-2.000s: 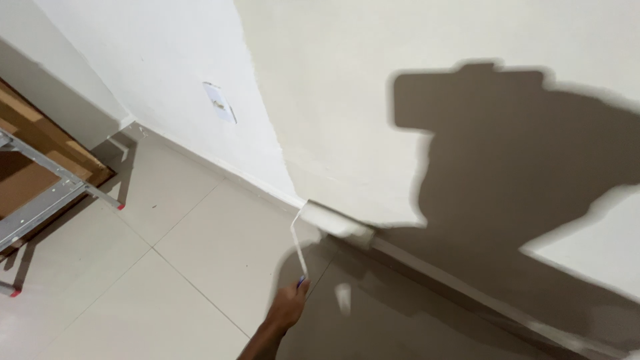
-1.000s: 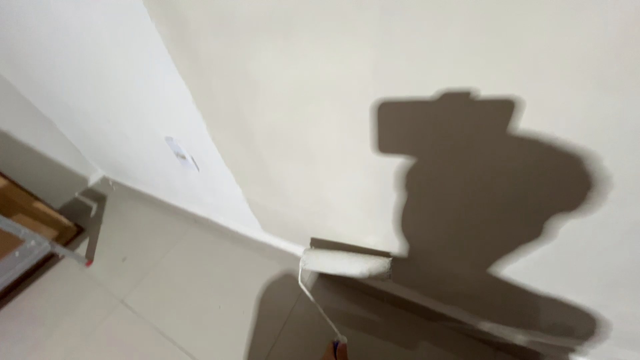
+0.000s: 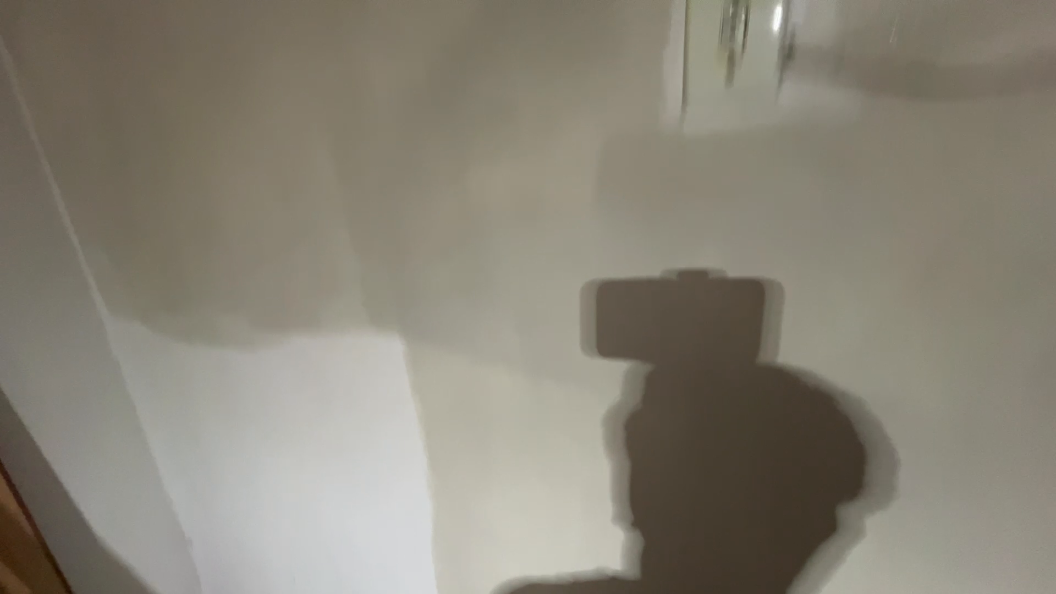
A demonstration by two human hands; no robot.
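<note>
Neither of my hands shows in the head view, and the paint roller is out of sight too. A painted wall (image 3: 511,462) fills most of the view, beige in its middle and right parts. At the lower left is a white patch (image 3: 305,462) with a fairly straight edge against the beige. The dark shadow (image 3: 742,462) of a head with a box-like shape on it falls on the wall at the lower right.
A shiny, pale fixture (image 3: 730,49), blurred and cut off, is at the top edge. A wall corner runs down the left side, with an adjoining wall (image 3: 49,289) beyond it. Something brown and wooden (image 3: 25,544) shows at the bottom left.
The view has swung up the wall, away from the floor. My hand, seen earlier holding a paint roller at the base of the wall, is out of view, as are the roller and the metal ladder.
</note>
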